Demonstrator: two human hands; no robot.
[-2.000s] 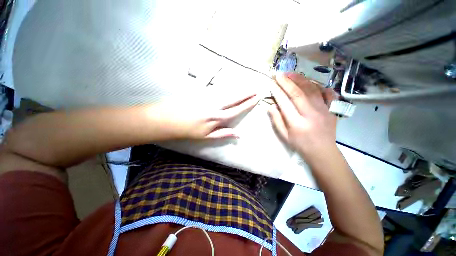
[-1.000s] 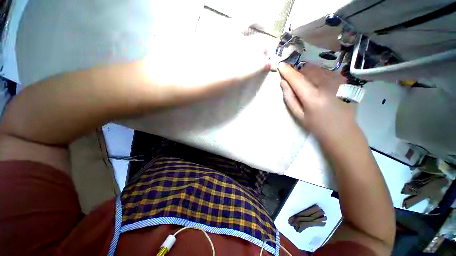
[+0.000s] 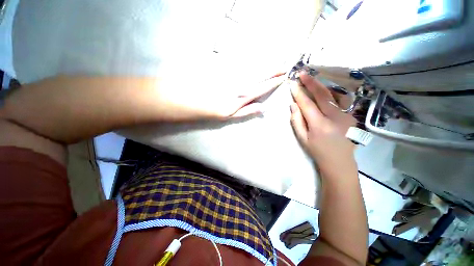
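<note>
A large pale fabric panel (image 3: 208, 150) lies over the machine table, washed out white under the lamp. My left hand (image 3: 254, 101) lies on the panel, its fingers reaching toward the presser foot (image 3: 297, 70). My right hand (image 3: 319, 111) rests on the panel just right of it, fingertips beside the presser foot. The fingertips of both hands are close together at the foot. Glare and the fingers hide the needle and whatever lies beneath the fingertips.
The sewing machine head (image 3: 426, 78) fills the upper right, with a white ribbed knob (image 3: 358, 136) near my right wrist. A taupe strip bundle (image 3: 298, 235) lies on the lower white shelf. More taupe pieces (image 3: 416, 215) lie at the right. A taupe stack (image 3: 83, 179) hangs at the left.
Since a second ago, the view has shifted and shows more of the machine head. My left hand's fingers are more spread and further back from the foot. My right hand stays beside the foot.
</note>
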